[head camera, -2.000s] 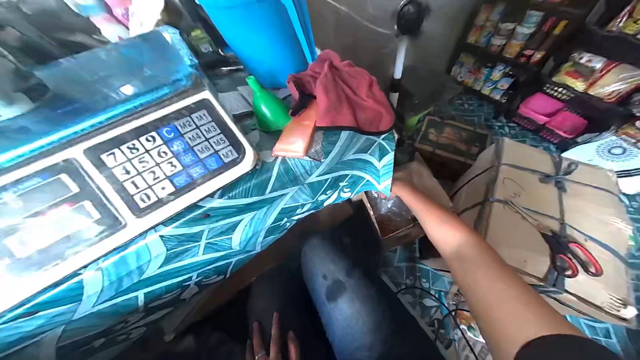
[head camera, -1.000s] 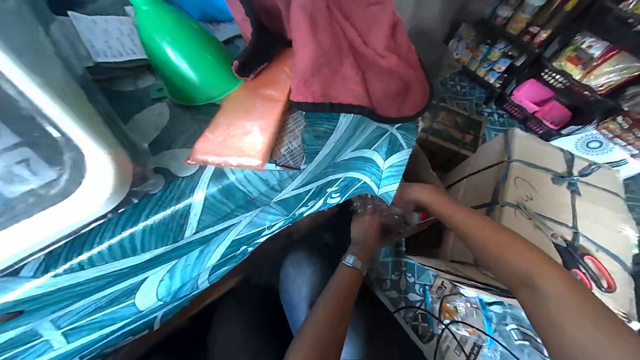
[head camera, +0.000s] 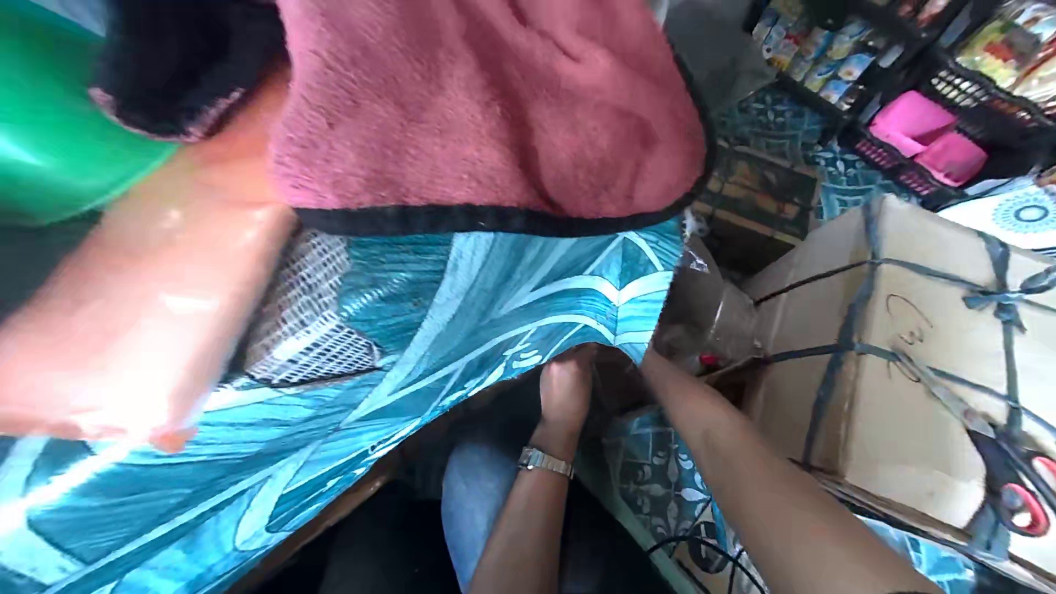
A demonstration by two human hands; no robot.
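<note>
My left hand (head camera: 568,384), with a metal watch at the wrist, reaches under the edge of the teal patterned tablecloth (head camera: 495,330); its fingers are hidden. My right forearm also goes under the cloth's corner, so that the right hand is out of sight. Beside it, clear plastic (head camera: 726,322) covers part of a box. On the table lie a pink towel (head camera: 495,115) with black trim, an orange plastic packet (head camera: 165,289), a piece of white netting (head camera: 313,322) and a green plastic funnel (head camera: 66,124).
A tied cardboard box (head camera: 924,346) stands at the right, with scissors (head camera: 982,429) on top. Black cables (head camera: 701,544) lie on the patterned floor below. Shelves of packaged goods and a black crate (head camera: 982,91) with pink items are at the upper right.
My left hand, near my lap two seconds ago, has moved up to the table's edge. A second ago both hands were at clear plastic there; now they are mostly under the cloth. The view has moved closer to the table.
</note>
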